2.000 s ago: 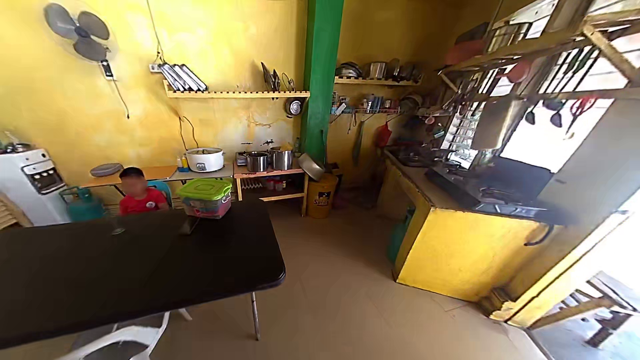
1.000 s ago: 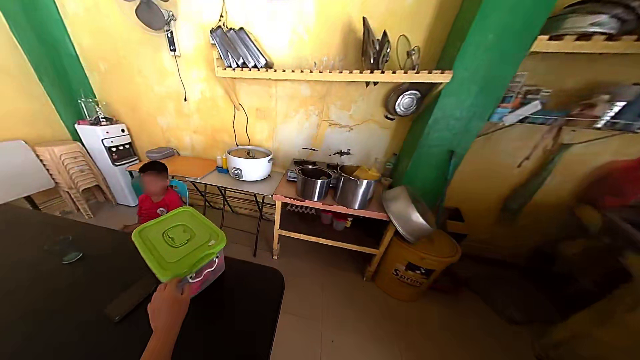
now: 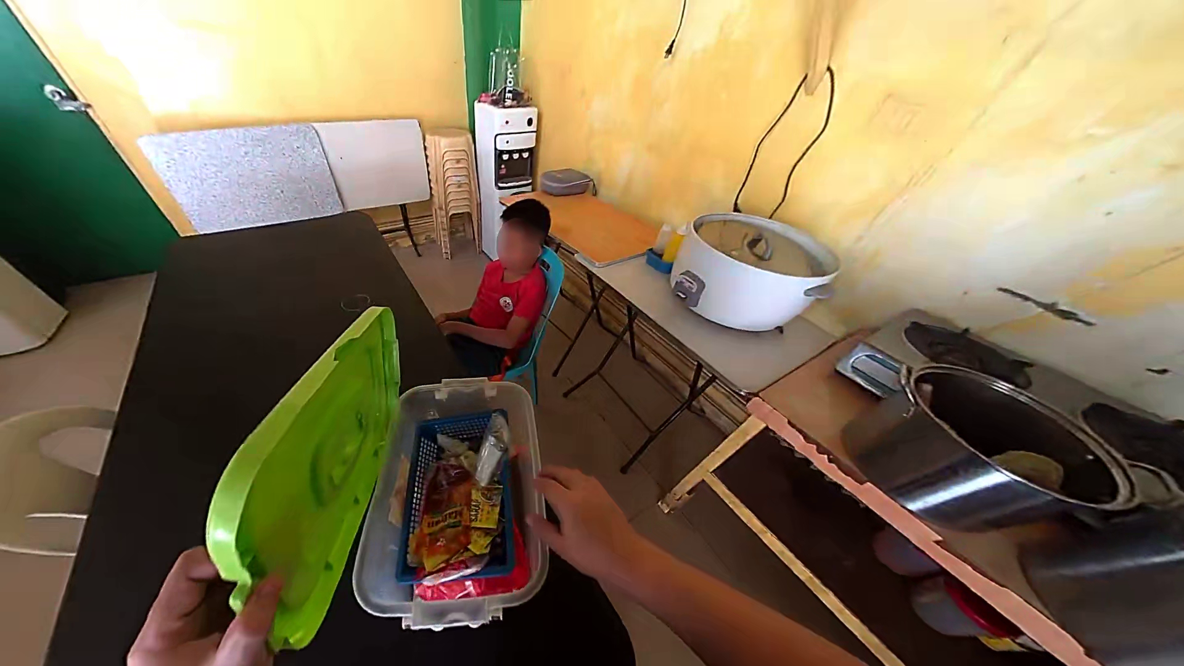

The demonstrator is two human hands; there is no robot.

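Observation:
My left hand (image 3: pixel 208 606) grips the near edge of a green plastic lid (image 3: pixel 310 472), which stands tilted up at the left of a clear plastic storage box (image 3: pixel 377 592). My right hand (image 3: pixel 578 518) is at the box's right wall, thumb by the rim; how firmly it grips cannot be told. Inside the uncovered box sits a blue mesh basket (image 3: pixel 418 462) with seasoning packets (image 3: pixel 449 523) and a silvery wrapped item (image 3: pixel 493 449). Red plastic (image 3: pixel 476 585) lies under and beside the basket.
The box stands on a black table (image 3: pixel 250 314). A person in a red shirt (image 3: pixel 507 301) sits beyond it. On the right are a white rice cooker (image 3: pixel 754 277) on a grey table, a large metal pot (image 3: pixel 962 462) and a wooden stand (image 3: pixel 786 546).
The green lid, on the box in both earlier frames, is now lifted off and held in my left hand. My right hand is now at the box's side. The view has moved closer.

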